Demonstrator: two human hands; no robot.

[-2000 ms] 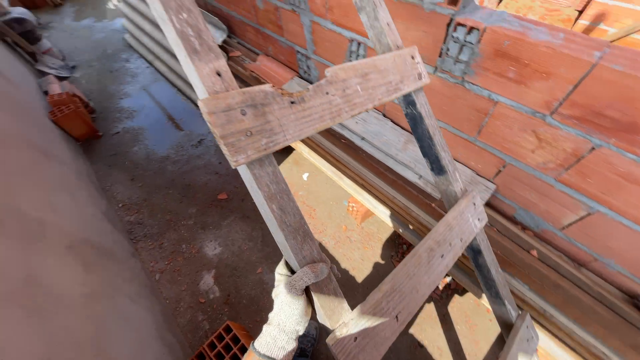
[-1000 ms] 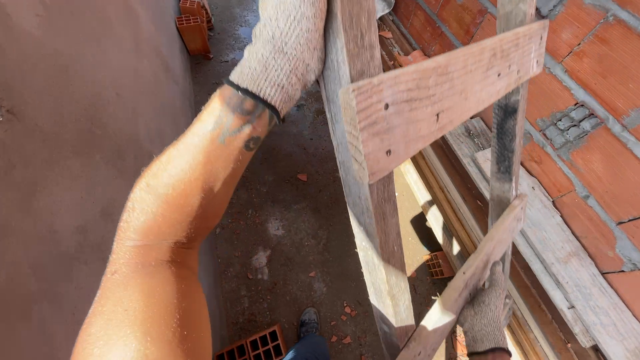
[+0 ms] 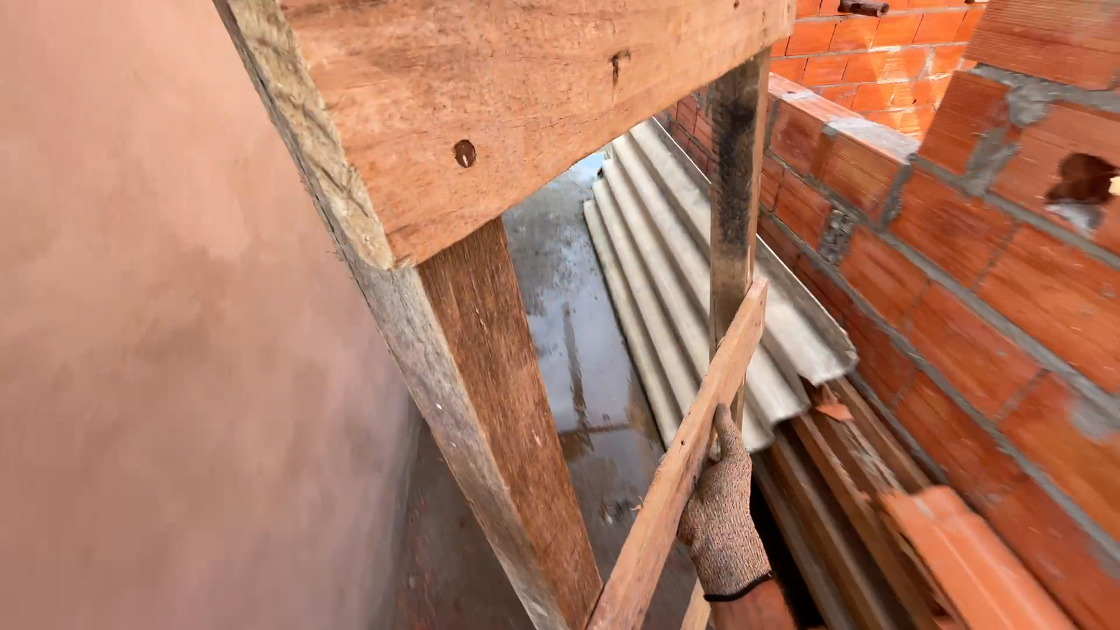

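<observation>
A rough wooden ladder fills the middle of the view, with a left rail point(image 3: 472, 420), a right rail point(image 3: 733, 184), a wide upper board rung point(image 3: 542, 96) and a lower rung point(image 3: 687, 437) that slants from bottom centre up to the right rail. My right hand point(image 3: 724, 516), in a knitted glove with a dark cuff, is at the lower rung near the right rail, its thumb up along the wood and its other fingers mostly hidden. My left hand is out of the frame. A nail hole shows in the upper board.
A plastered wall point(image 3: 201, 350) rises close on the left. To the right runs a hollow-brick wall point(image 3: 954, 289). Corrugated sheets point(image 3: 700, 289), wooden beams point(image 3: 840, 516) and a clay roof tile point(image 3: 971, 560) lie along its foot. Water stands on the concrete floor point(image 3: 569, 324).
The left gloved hand, on the left rail one second ago, has left the view. The ladder now looms larger, and the view has turned toward the corrugated sheets. The right hand remains at a rung.
</observation>
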